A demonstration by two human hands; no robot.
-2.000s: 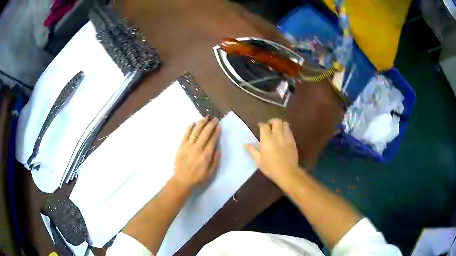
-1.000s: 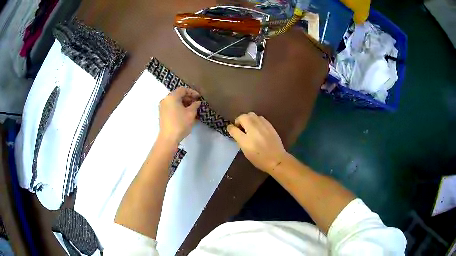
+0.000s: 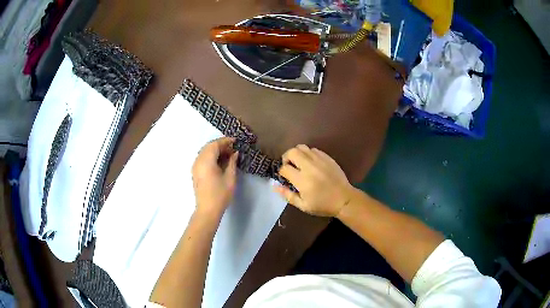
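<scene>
A sleeve piece (image 3: 151, 174) lies white side up on the brown table, running from lower left to the middle. A dark patterned hem band (image 3: 212, 114) crosses its upper right end. My left hand (image 3: 214, 174) pinches the band near its middle between thumb and fingers. My right hand (image 3: 310, 180) holds the band's right end, fingers curled over it. The band between my hands is slightly raised and sits a little lower than its left part. The fingertips partly hide the cloth edge.
The steam iron (image 3: 268, 51) rests on the brown table (image 3: 338, 108) beyond the hem. A stack of sleeve pieces (image 3: 75, 138) lies at left. A blue basket (image 3: 487, 78) of white scraps (image 3: 449, 84) stands at right. Dark patterned cloth (image 3: 99, 286) lies at lower left.
The iron has shifted up and left in view as the view moved. My hands have gone from lying flat on the piece to gripping the hem band, whose right part has since come lower.
</scene>
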